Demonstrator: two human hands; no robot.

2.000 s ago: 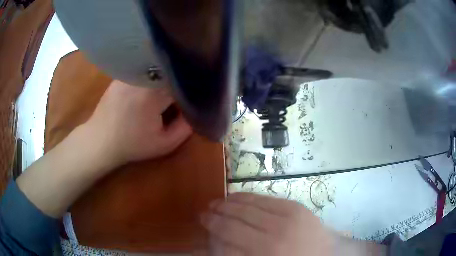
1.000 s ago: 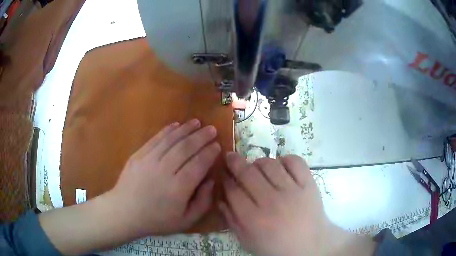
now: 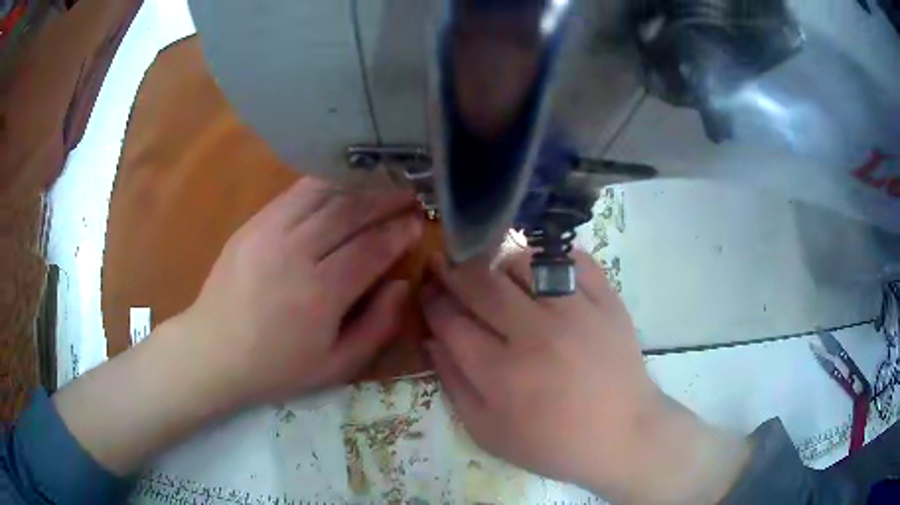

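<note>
The tan-brown panel [image 3: 187,187] lies on the white machine table, left of and under the sewing head, with a small white label [image 3: 140,324] at its left edge. My left hand [image 3: 306,281] lies on the panel, fingers spread a little and pointing at the needle area. My right hand [image 3: 543,365] lies at the panel's right edge, its fingertips near the left hand's and partly behind the spring and knob. Whether the right fingers pinch the panel cannot be told. The chrome take-up guard [image 3: 490,128] hides the needle.
The white sewing machine head [image 3: 286,79] with red lettering fills the top. The dark spring with a metal end [image 3: 554,276] hangs over my right hand. Snips with a red handle [image 3: 857,414] lie at right. Brown pieces [image 3: 30,178] are at far left.
The panel and both hands have moved forward towards the needle. The panel's near edge now shows further from me, baring more table. The view has tilted closer to the machine head.
</note>
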